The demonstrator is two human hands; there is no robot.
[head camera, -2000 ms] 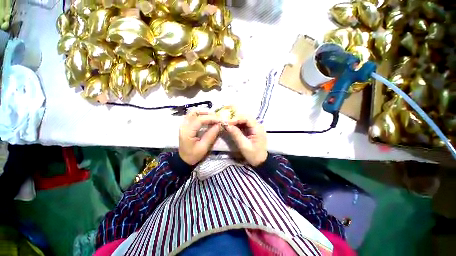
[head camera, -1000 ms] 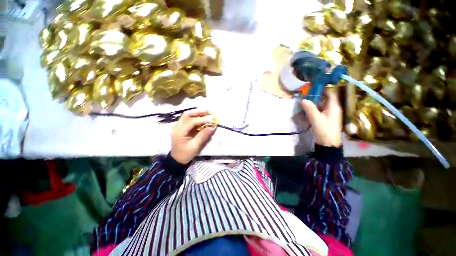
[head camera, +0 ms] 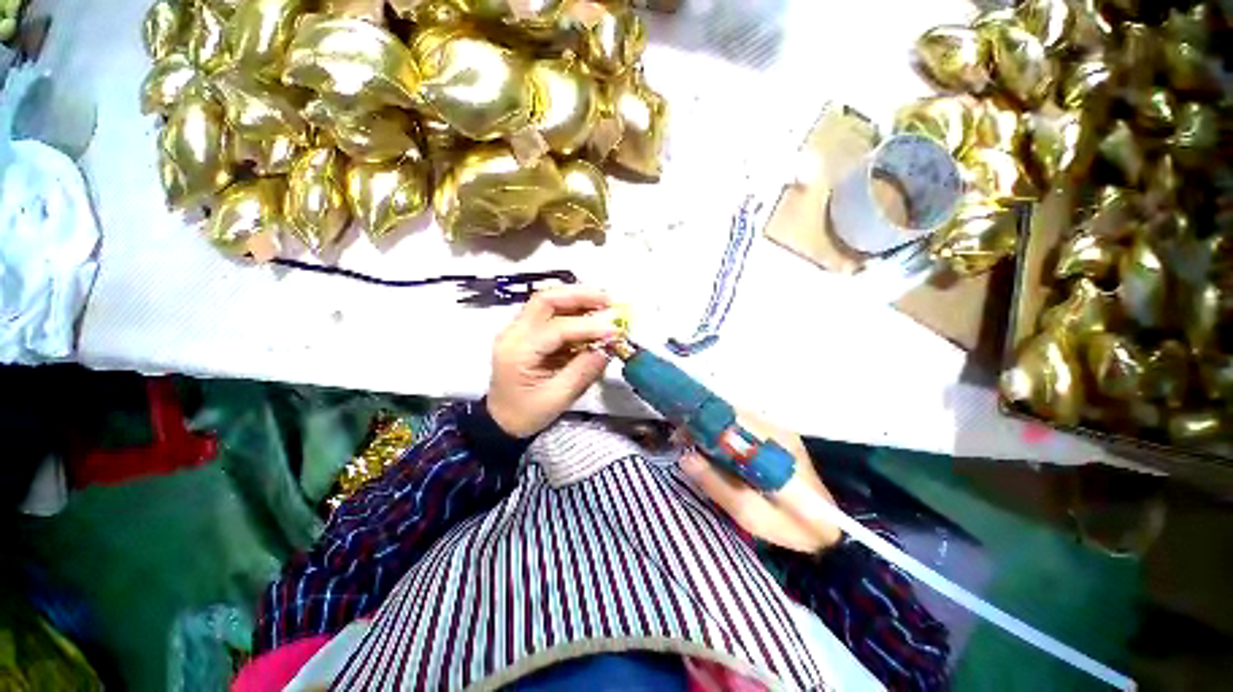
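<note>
My left hand [head camera: 545,361] holds a small gold piece [head camera: 618,322] between its fingertips, above the table's front edge; most of the piece is hidden. My right hand [head camera: 774,503] holds the teal-blue hot glue gun [head camera: 687,404] in front of the apron. The gun's metal nozzle points up and left and is at the gold piece; whether they touch, I cannot tell. A long whitish glue stick [head camera: 967,598] runs out of the gun's back toward the lower right.
Plump gold pieces [head camera: 476,95] are piled at the back left, others in a shallow box [head camera: 1024,291] at right. The empty white holder [head camera: 855,214] stands on cardboard [head camera: 795,223]. Black snips [head camera: 511,287] and a white strip [head camera: 730,270] lie behind my hands.
My right hand, first beside my left, took hold of the glue gun at the holder and brought it to the left hand's piece. The holder is now empty.
</note>
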